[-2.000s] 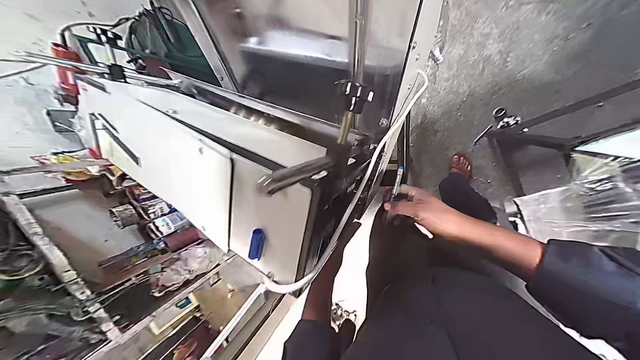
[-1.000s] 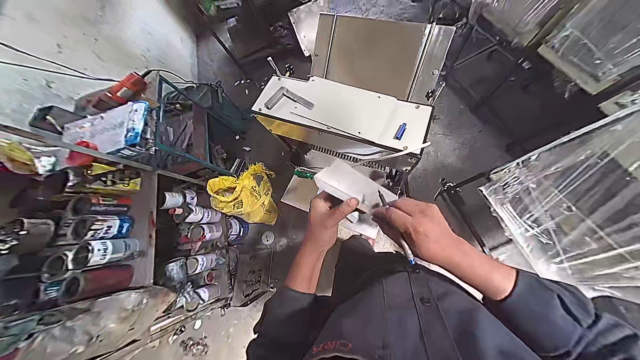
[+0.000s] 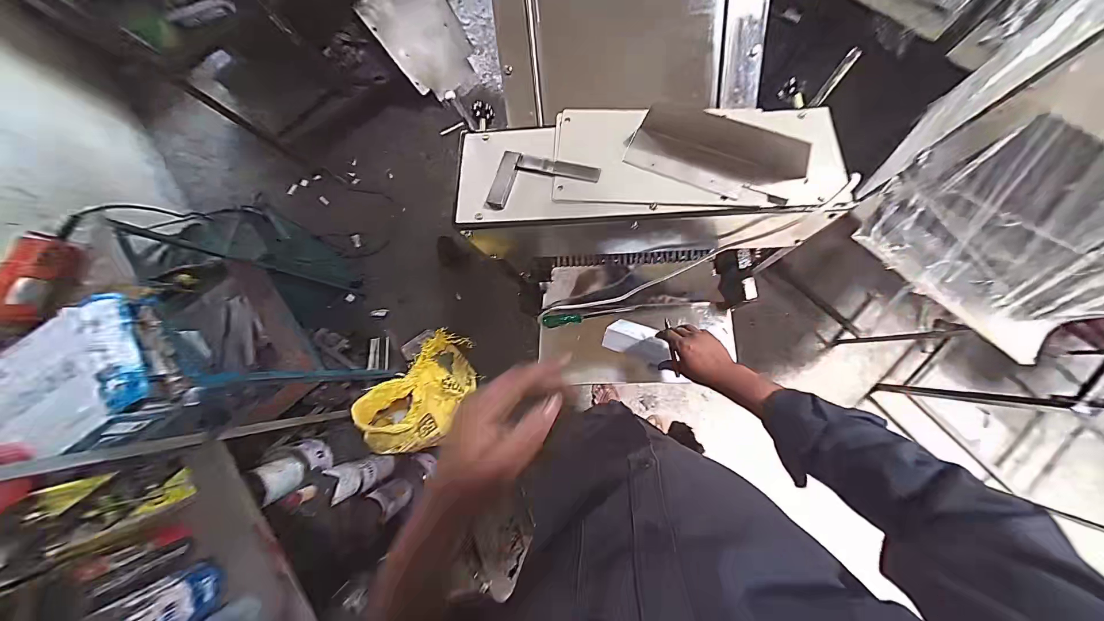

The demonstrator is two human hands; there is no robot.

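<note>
My right hand (image 3: 697, 352) is closed around a dark, thin pen-like tool, beside a small pale folded piece (image 3: 635, 338) on the metal shelf (image 3: 588, 366) low on the machine. Whether that hand also touches the piece I cannot tell. My left hand (image 3: 509, 423) is blurred, raised to the left of my body, with its fingers apart and nothing seen in it. A green-handled screwdriver (image 3: 562, 320) lies at the back of the shelf. On the machine's pale top panel (image 3: 595, 203) rest a metal try square (image 3: 509, 179) and a bent sheet-metal piece (image 3: 720, 151).
A yellow woven bag (image 3: 418, 405) stands at the left, above several cans (image 3: 358, 476). Farther left are a rack with a blue and white box (image 3: 116, 354) and an orange power tool (image 3: 39, 272). Plastic-wrapped equipment (image 3: 992, 216) and metal frames stand at the right.
One second ago both hands held a white folded piece in front of my body. My left hand has let go and moved left; my right hand is now over the shelf. The view has shifted.
</note>
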